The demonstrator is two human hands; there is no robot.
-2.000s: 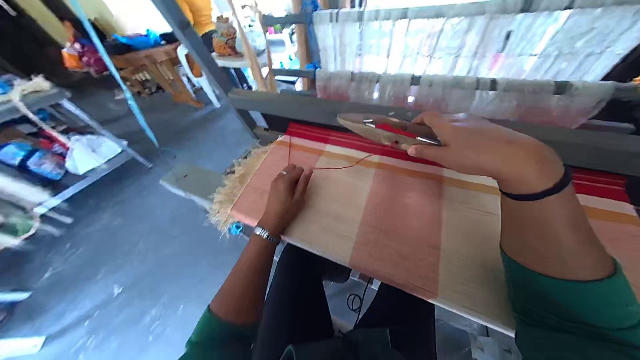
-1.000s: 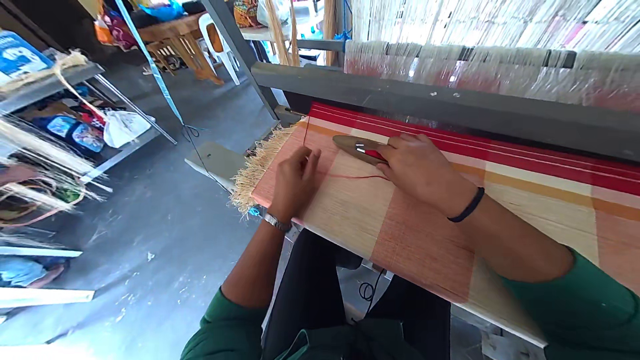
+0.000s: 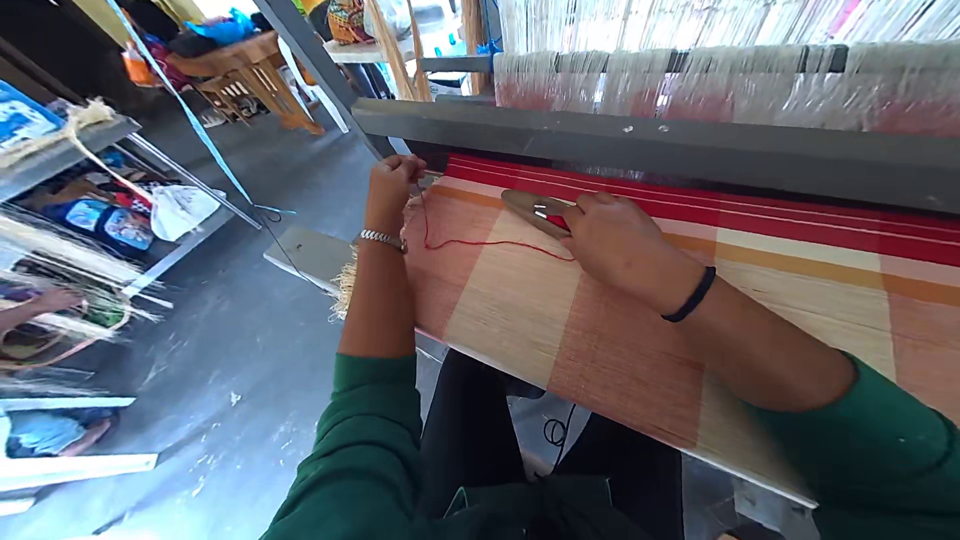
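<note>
A striped woven cloth (image 3: 517,292) in cream, salmon, orange and red lies across the loom before me. My right hand (image 3: 622,244) rests over it, shut on a wooden boat shuttle (image 3: 525,210) with red yarn inside. Slack red yarn (image 3: 480,242) curves over the cloth from beside that hand towards my left hand (image 3: 401,174). The left fingers are pinched on the yarn at the cloth's left corner, just below the loom's beater. Their tips partly hide the yarn's end.
The grey beater beam (image 3: 645,142) spans the loom beyond the cloth, with white heddles (image 3: 675,82) behind it. A grey board (image 3: 315,255) juts out at the left. Shelves (image 3: 67,161) hold bags and fibres farther left. Another person's hand (image 3: 60,300) shows at the left edge.
My left hand has moved from the cloth's surface up to its far left corner by the beater. The right hand still holds the shuttle over the cloth.
</note>
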